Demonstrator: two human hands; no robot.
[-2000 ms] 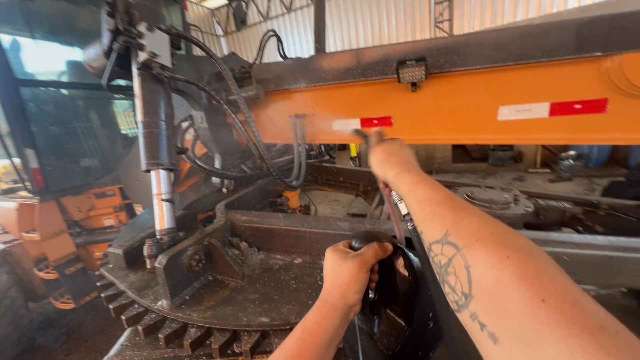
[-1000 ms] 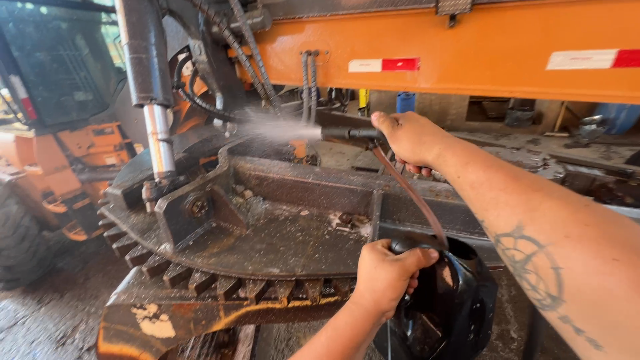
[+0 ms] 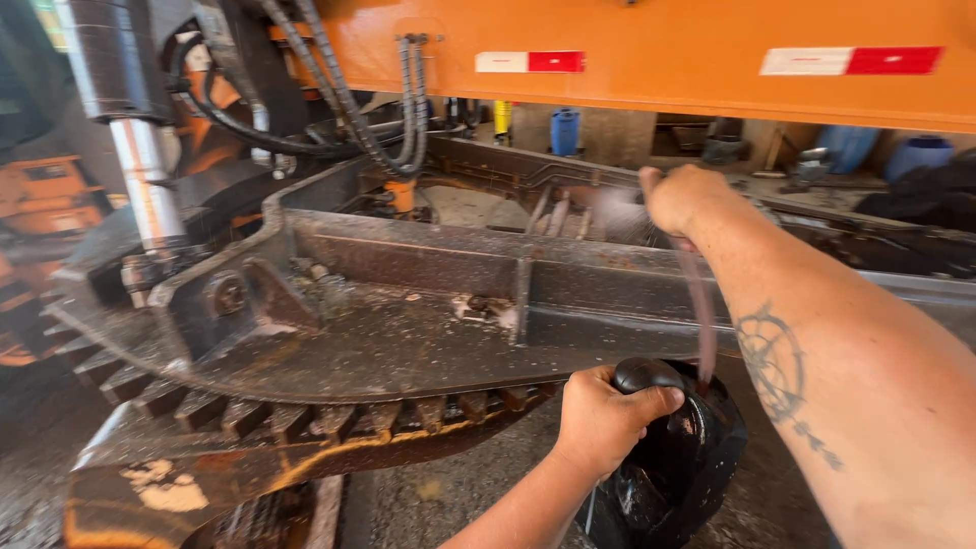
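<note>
My left hand [image 3: 614, 419] grips the handle of a black plastic jug [image 3: 686, 457], whose top is cut open. My right hand [image 3: 682, 200] is closed round a spray gun, mostly hidden behind the fingers and blurred. A pale mist [image 3: 618, 210] leaves it toward the left. From the gun a translucent hose [image 3: 700, 313] runs down into the jug. Left of both hands lies the wet, dirty steel circle plate [image 3: 366, 358] of a machine, with gear teeth [image 3: 290, 419] along its edge and clumps of grime [image 3: 484, 311] on top.
An orange beam [image 3: 671, 61] with red and white reflective strips crosses above. At left stand a hydraulic cylinder [image 3: 145, 175] and hanging hydraulic hoses [image 3: 412, 107]. Blue drums [image 3: 564, 131] stand behind the frame. A rusty steel edge [image 3: 175, 488] juts out at lower left.
The view has dropped and shifted, showing more of the plate. My right hand has moved from in front of the orange beam to below it. My left hand keeps hold of the jug.
</note>
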